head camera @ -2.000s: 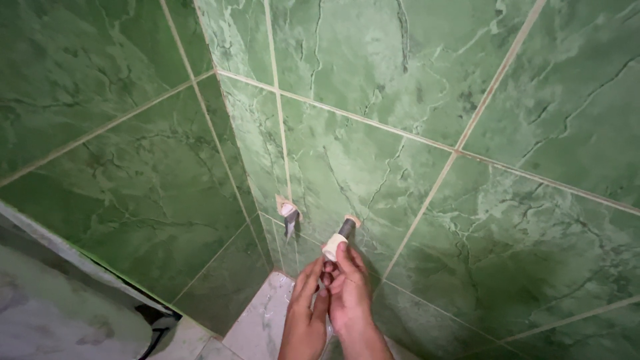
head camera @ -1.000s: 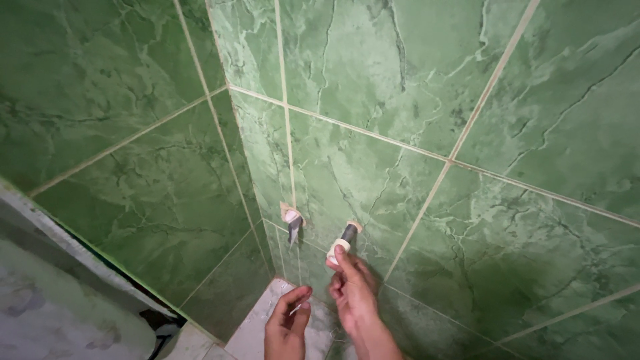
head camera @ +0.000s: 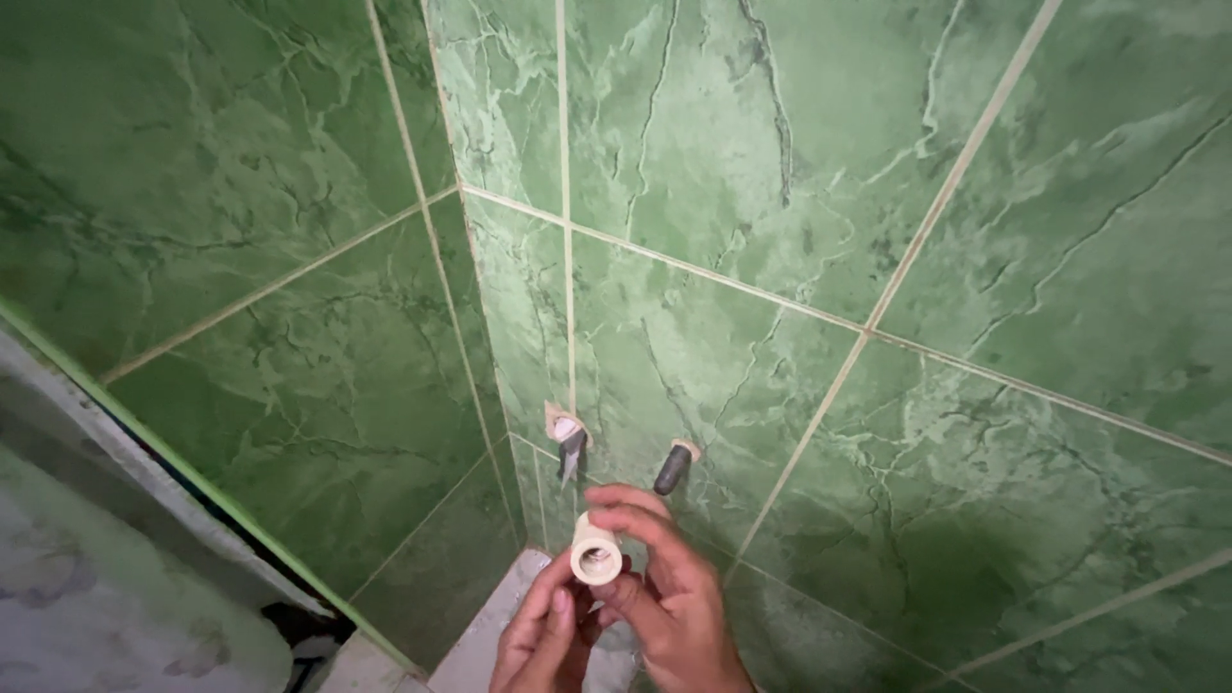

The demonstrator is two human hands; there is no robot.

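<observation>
A short cream-coloured plastic pipe fitting (head camera: 596, 560) is held between both hands, its round, threaded-looking opening facing me. The fingers and thumb of my right hand (head camera: 664, 587) grip it from the right. My left hand (head camera: 549, 626) touches its lower left side with the fingertips. Behind the hands, a dark grey pipe stub (head camera: 673, 470) sticks out of a hole in the green tiled wall, with nothing on its end. To its left, a second wall outlet (head camera: 566, 430) has a white piece and a dark, ragged strip hanging from it.
Green marbled tiles (head camera: 731, 250) with pale grout cover both walls, which meet in a corner left of the outlets. A pale ledge (head camera: 491, 616) lies below the corner. At lower left is a light patterned surface (head camera: 115, 597) beside a green-edged panel and a dark gap.
The cream fitting, on the dark stub in the earlier frames, is off it and nearer to me. My left hand, apart from the right one second ago, is back at the fitting.
</observation>
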